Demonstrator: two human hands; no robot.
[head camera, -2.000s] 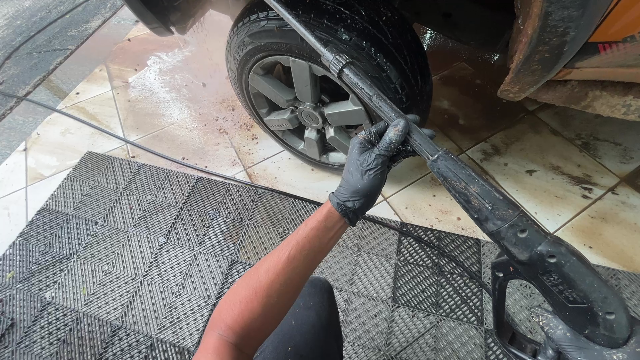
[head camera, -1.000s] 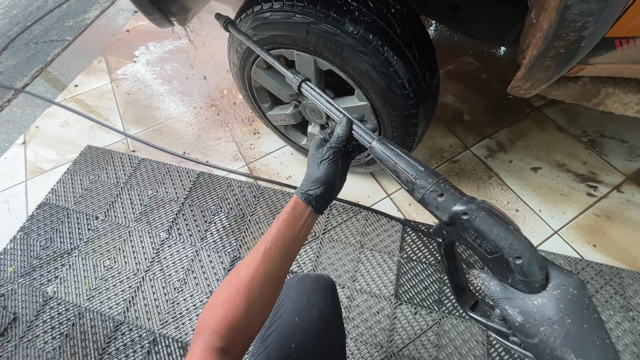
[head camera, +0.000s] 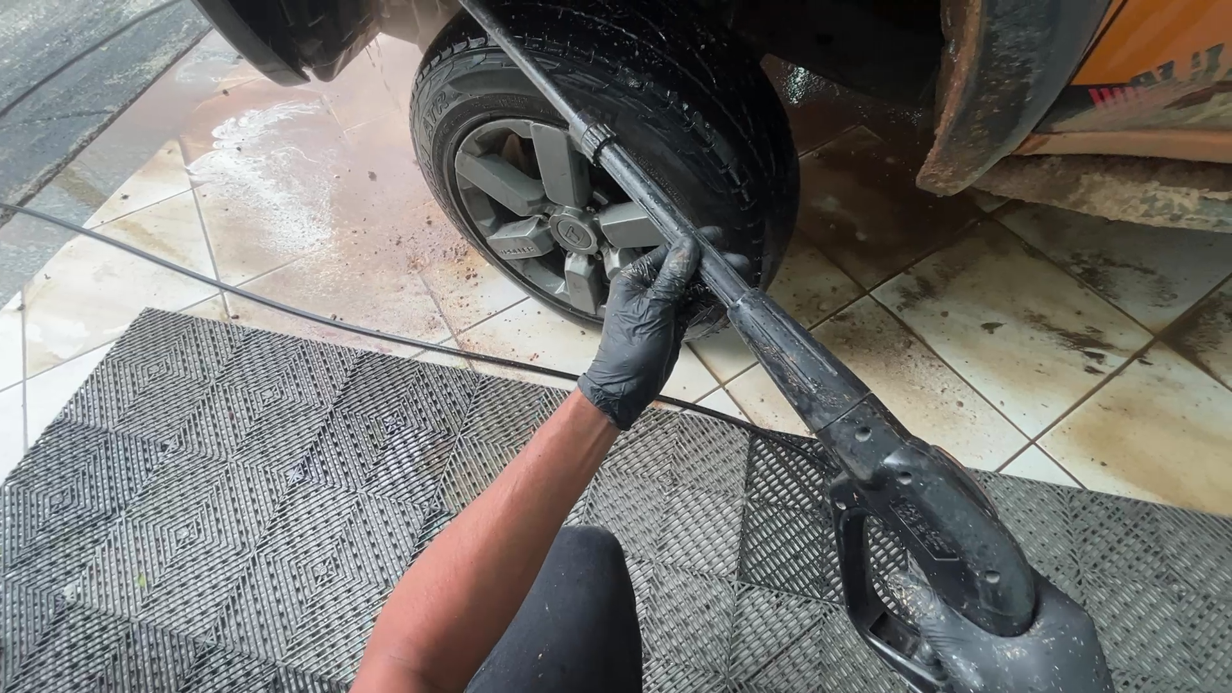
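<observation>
A black pressure washer gun with a long lance runs from lower right up to the top centre. My left hand, in a black glove, grips the lance just ahead of the gun's fore-end. My right hand, in a dirt-flecked dark glove, is wrapped round the gun's rear handle; its fingers are partly hidden by the trigger guard. Behind the lance stands a vehicle wheel with a grey alloy rim and a wet black tyre. The lance's tip is out of view at the top edge.
Grey perforated floor mats cover the near floor. Beyond them lie wet, muddy tiles, with white foam at left. A black hose crosses the floor. The orange vehicle's muddy wheel-arch trim overhangs at upper right.
The lance has swung upward from across the rim, where its tip showed one second ago, and its tip has left the view. Both hands have kept hold of the washer.
</observation>
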